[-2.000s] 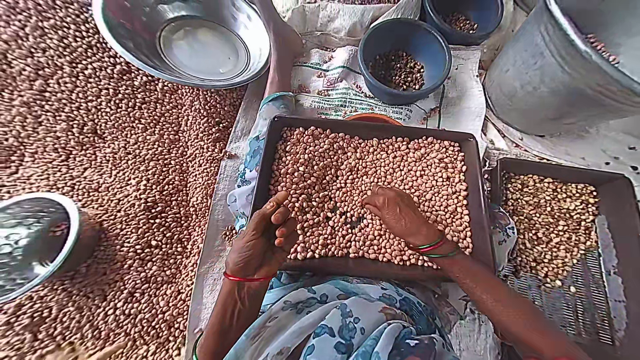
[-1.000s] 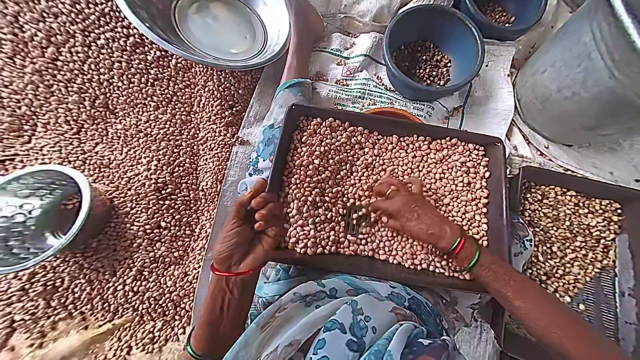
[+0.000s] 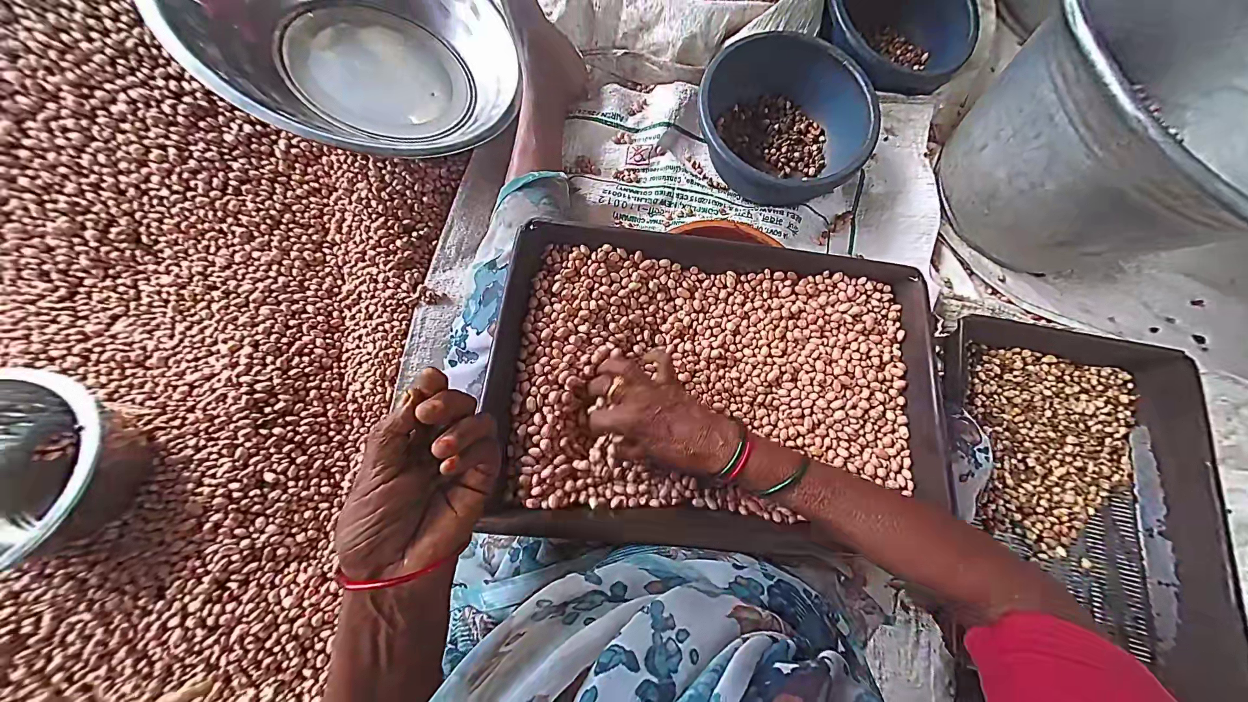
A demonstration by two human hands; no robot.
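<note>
A dark rectangular tray [image 3: 726, 529] rests across my lap, filled with pinkish-brown nuts or beans [image 3: 780, 361]. My right hand [image 3: 648, 409] lies palm down on them, left of the tray's middle, its fingers spread and bent among them; whether any are gripped is hidden. Just outside the tray's left wall, my left hand [image 3: 424, 478] is turned palm up with curled fingers. Something small may be between its thumb and fingertip, but I cannot tell.
A large heap of the same nuts or beans [image 3: 214, 292] spreads at the left, under a steel basin [image 3: 375, 68] and a metal vessel [image 3: 49, 468]. Blue bowls [image 3: 790, 185] stand beyond the tray. At right are a metal bucket [image 3: 1053, 166] and a second dark tray [image 3: 1194, 487] with paler pieces.
My right hand has moved left across the tray, from its middle toward its left side. The dark gap among the nuts or beans seen earlier no longer shows. My left hand stays by the tray's left wall.
</note>
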